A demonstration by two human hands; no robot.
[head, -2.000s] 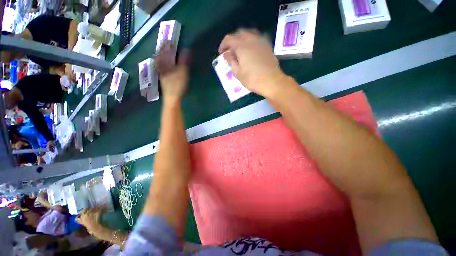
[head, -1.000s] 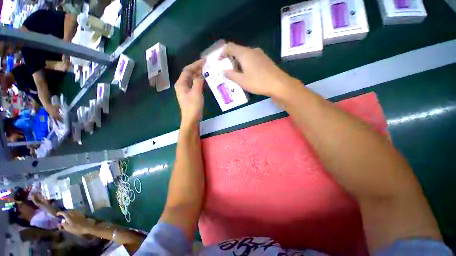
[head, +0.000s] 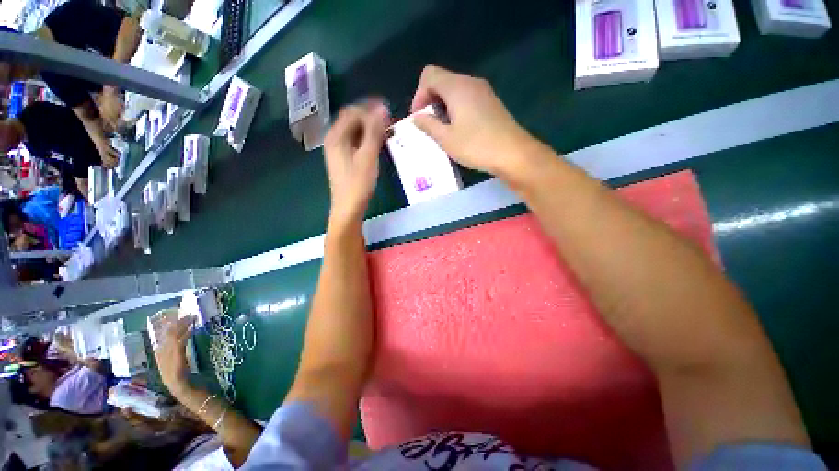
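A white retail box [head: 425, 173] with a purple picture lies tilted over the belt, its lower end at the pale guide rail [head: 488, 199]. My right hand [head: 469, 120] grips its upper end, thumb and fingers at the top edge. My left hand [head: 353, 156] is at the box's upper left corner, its fingertips bent together and blurred; whether they touch the box cannot be told. My fingers hide part of the box's top end.
White boxes [head: 616, 41] lie at the upper right on the green belt [head: 515, 55]. Another box [head: 306, 92] with its lower end flap out lies left of my hands, with several more beyond. A pink-red foam mat [head: 524, 340] lies below. Other workers' hands [head: 175, 354] are at left.
The boxes at the upper right have moved further right. The box at my hands stays near the rail; the pale piece seen at its top a second ago no longer shows. My left fingertips have shifted slightly.
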